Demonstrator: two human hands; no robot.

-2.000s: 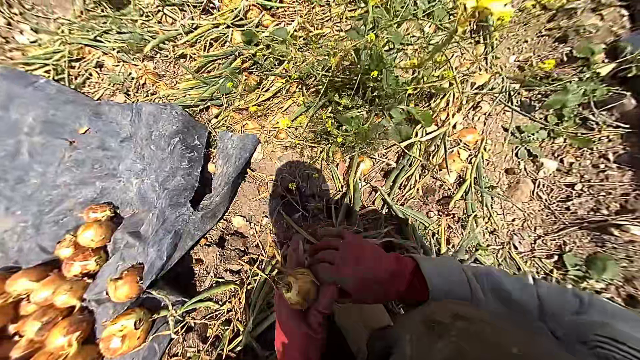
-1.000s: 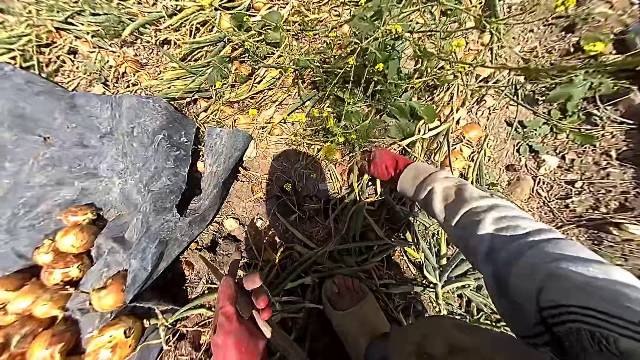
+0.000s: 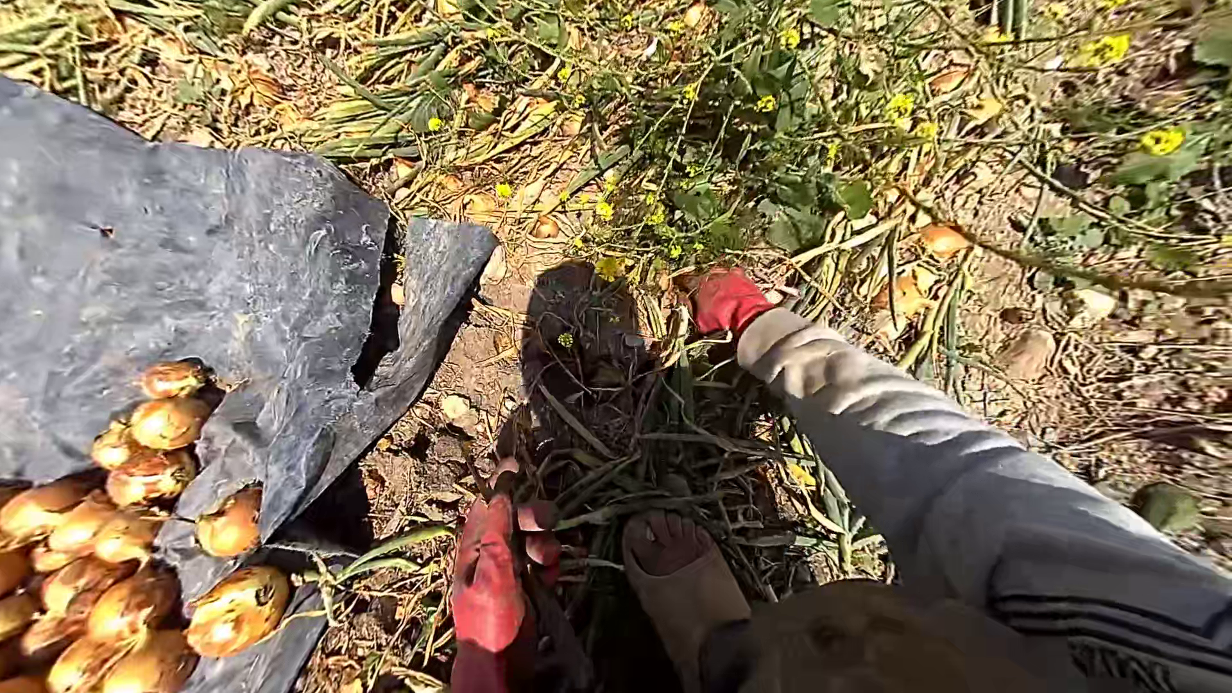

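Note:
My left hand point(image 3: 496, 568), in a red glove, is low in the view, beside a foot in a tan sandal point(image 3: 688, 582). Its fingers point up and are partly in shadow; whether it grips the dark thing behind them cannot be made out. My right hand point(image 3: 727, 300), also red-gloved, reaches down among dry onion leaves point(image 3: 679, 385) at the base of a yellow-flowered weed point(image 3: 712, 183). Its fingertips are hidden. A pile of onions point(image 3: 125, 602) lies at the lower left, on and beside a grey plastic sheet point(image 3: 241, 221).
Onions point(image 3: 943, 241) lie among stalks to the right of my right hand. Cut green onion tops point(image 3: 385, 115) cover the ground beyond the sheet. A stone point(image 3: 1028, 353) sits on bare soil at the right. The sheet has a torn, raised edge.
Two seconds ago my hands were together around an onion; now they are apart, and neither shows it. My right hand has moved forward into the leaves. The sandalled foot has come into clear view.

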